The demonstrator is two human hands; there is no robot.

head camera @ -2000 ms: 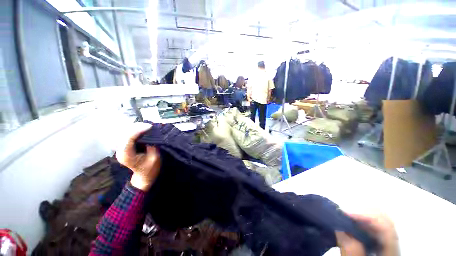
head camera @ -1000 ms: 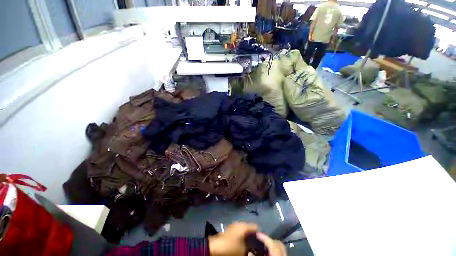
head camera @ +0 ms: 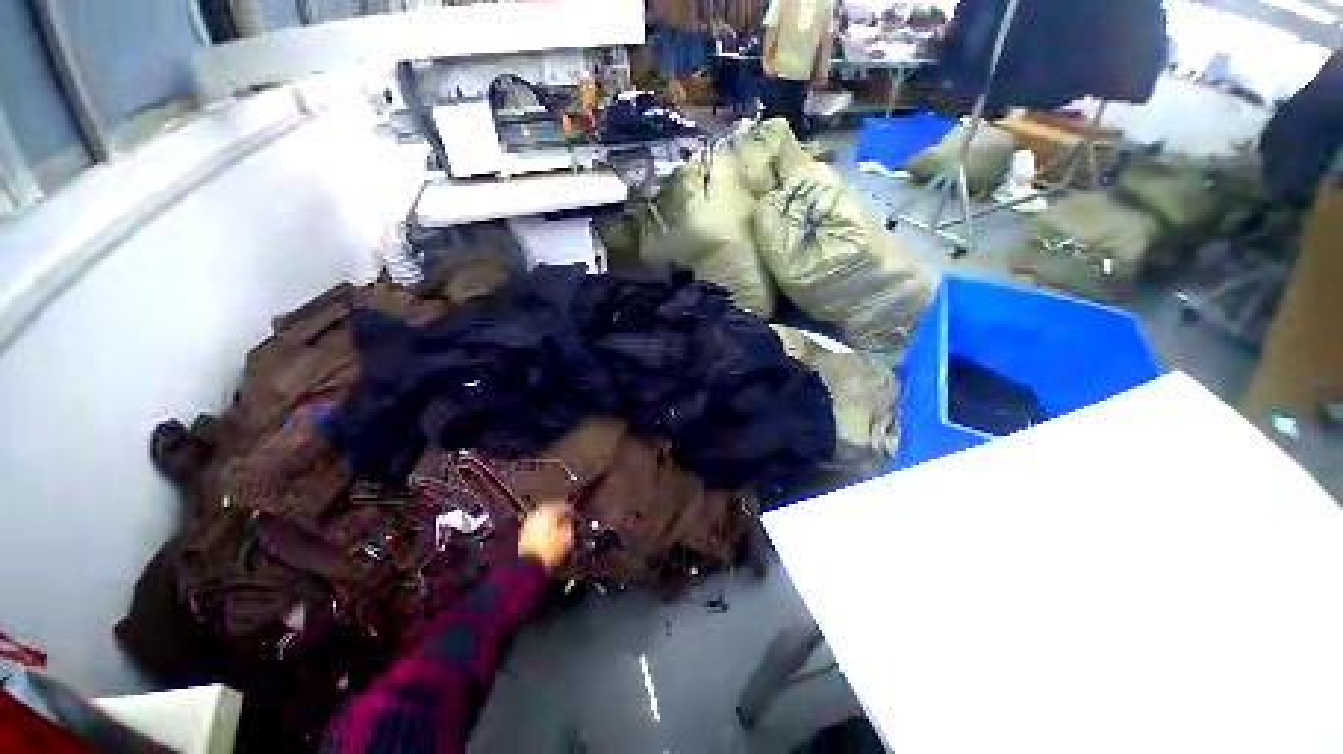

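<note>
My left hand [head camera: 547, 533], in a red-and-black checked sleeve, reaches to the front of a heap of brown garments [head camera: 295, 508]. It is small and blurred, at the edge of a brown cloth piece with pale trim. I cannot tell whether the fingers hold it. Dark navy garments [head camera: 589, 361] lie bunched on top of the heap, behind my left hand. My right hand is not in view.
A white table [head camera: 1060, 575] is at the right, with a blue bin [head camera: 921, 376] behind it holding dark cloth. Olive sacks [head camera: 840, 243] and a white sewing machine [head camera: 471, 140] stand behind the heap. A person [head camera: 797, 52] stands far back.
The dark garment held up between both hands now lies on the heap. My left hand has moved from the bottom edge up to the heap. My right hand has left the view.
</note>
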